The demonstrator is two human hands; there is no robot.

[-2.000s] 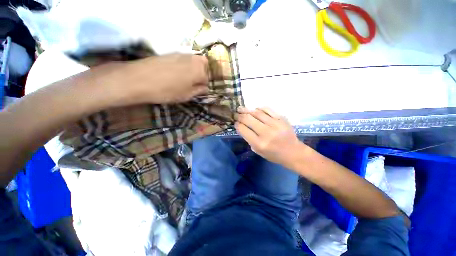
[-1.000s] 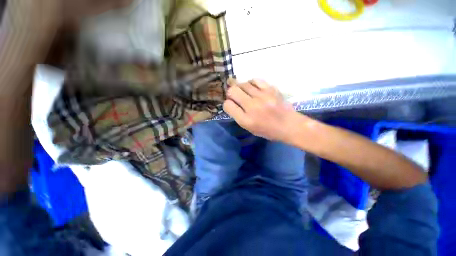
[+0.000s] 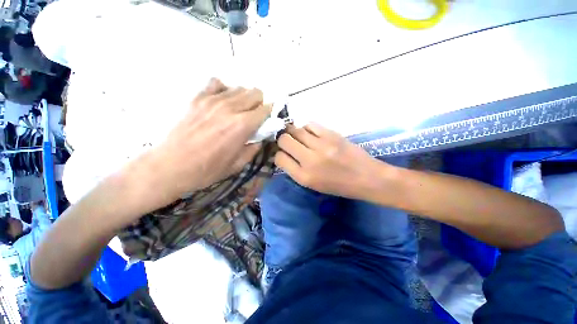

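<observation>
The white padded lining lies spread over the left of the table, on top of the checked shell fabric, which shows below my left forearm and hangs toward my lap. My left hand pinches the white lining's edge. My right hand is close beside it and pinches the layered edge, where a small dark and checked bit shows between the fingertips. The fingertips hide most of this edge.
Yellow scissor handle at the table's top edge. Machine parts at top centre. Ruler strip along the front edge. Blue crate with white pieces at right, another blue crate at lower left. A person at far left.
The white lining now covers most of the checked fabric on the table. My left hand has come back to the edge beside my right hand. The view has shifted, showing more at left.
</observation>
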